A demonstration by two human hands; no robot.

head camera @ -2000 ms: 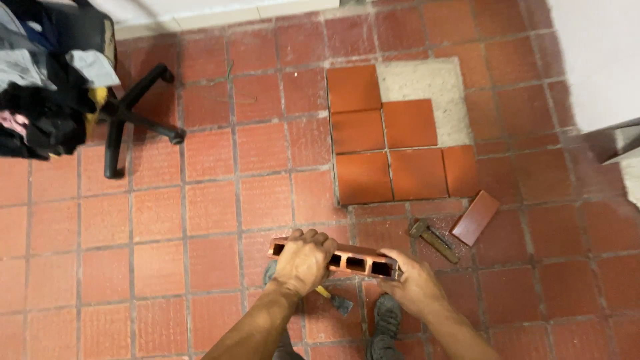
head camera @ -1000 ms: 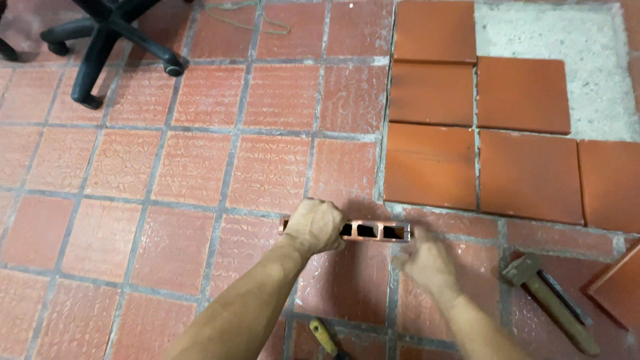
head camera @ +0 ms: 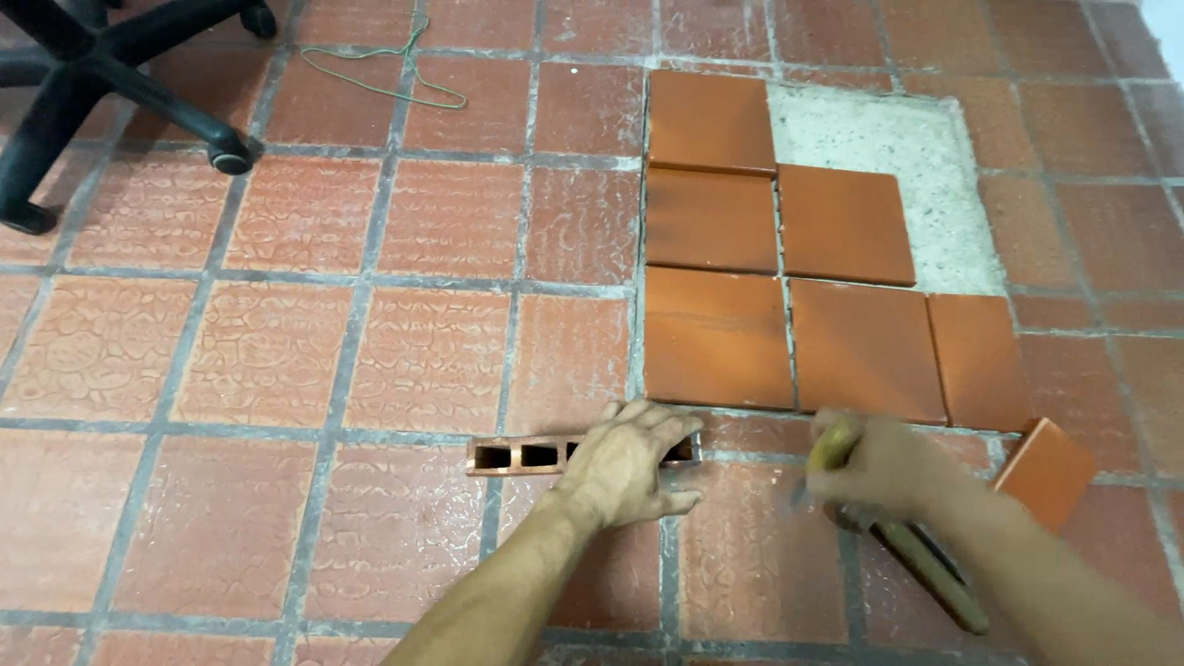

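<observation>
A hollow clay block (head camera: 491,457) stands on edge on the floor, its openings facing me. My left hand (head camera: 624,462) grips it near its right end, fingers over the far side and thumb on the near side. My right hand (head camera: 874,467), blurred, is closed around the yellow handle (head camera: 835,444) of a tool whose working end is too blurred to tell. Beneath that hand, a hammer (head camera: 930,569) lies on the floor, its head partly hidden. Several orange clay tiles (head camera: 717,338) lie beyond, beside bare pale mortar (head camera: 860,129). A narrow cut tile (head camera: 1045,472) rests at the right, partly behind my forearm.
The black wheeled base of a chair (head camera: 74,69) stands at the upper left. A loop of thin green string (head camera: 388,92) lies on the old red tiled floor (head camera: 435,351). A pale wall edge shows at the top right corner.
My right hand has left the block's right end and now holds the yellow-handled tool, which lay on the floor near my feet. My left hand has stayed on the block, now nearer its right end.
</observation>
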